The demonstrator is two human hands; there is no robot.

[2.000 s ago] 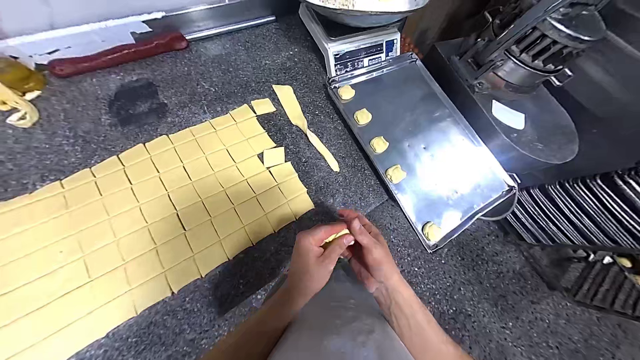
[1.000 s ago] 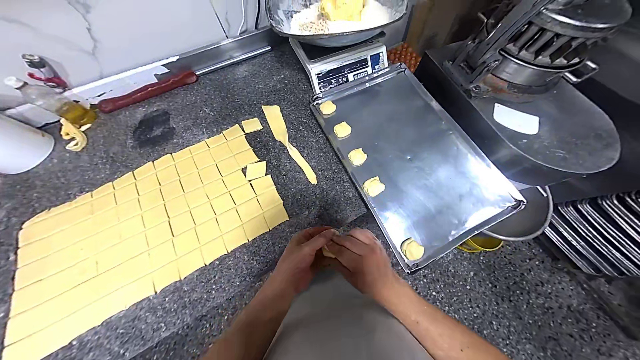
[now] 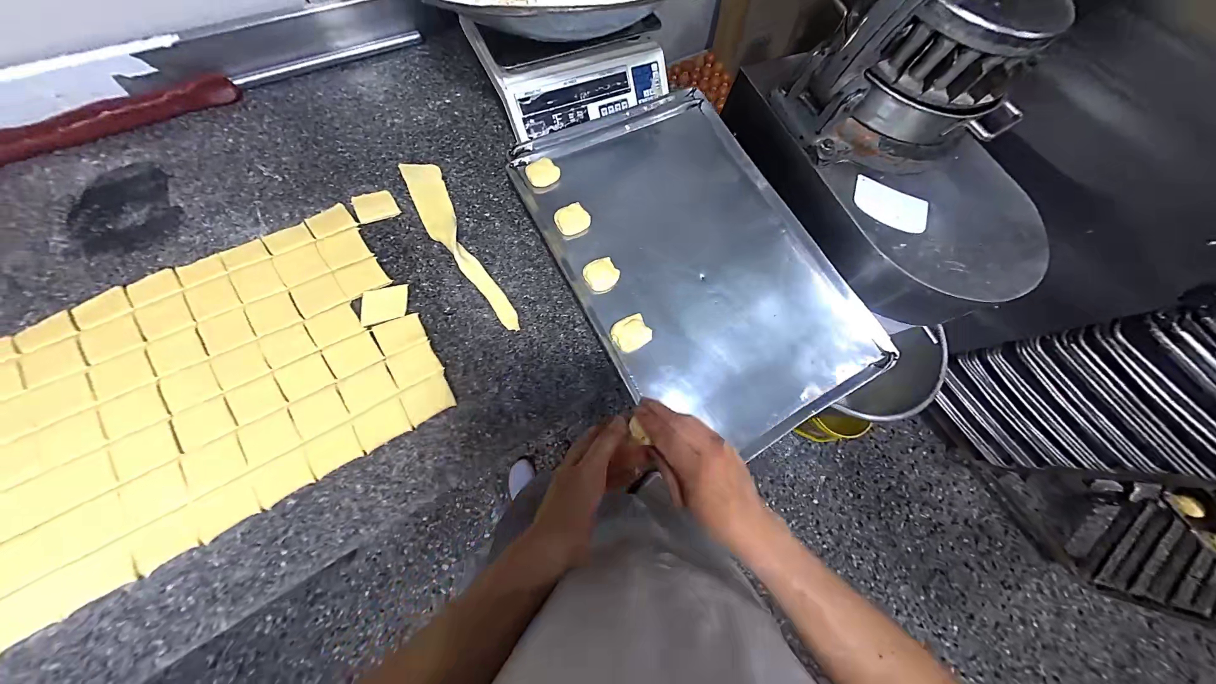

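Observation:
A small piece of dough (image 3: 639, 431) is pinched between the fingers of my left hand (image 3: 589, 484) and my right hand (image 3: 698, 465), which meet at the near left corner of a metal baking tray (image 3: 708, 247). Along the tray's left side lie several shaped dough pieces (image 3: 600, 275). The hands cover the spot where the tray's near left corner is. On the counter to the left spreads a sheet of yellow dough cut into squares (image 3: 256, 361), two squares lying slightly apart from it. A twisted dough strip (image 3: 456, 242) lies between sheet and tray.
A digital scale (image 3: 579, 90) bearing a metal bowl (image 3: 560, 19) stands behind the tray. To the right is a metal dough-dividing machine (image 3: 926, 104). Stacked trays (image 3: 1092, 389) stand at lower right, a yellow container (image 3: 834, 426) below the tray. A dark red object (image 3: 114, 119) lies at back left.
Both hands, with the dough between them, have moved right from beside the counter edge to the tray's near left corner. The near dough piece seen there earlier is no longer visible.

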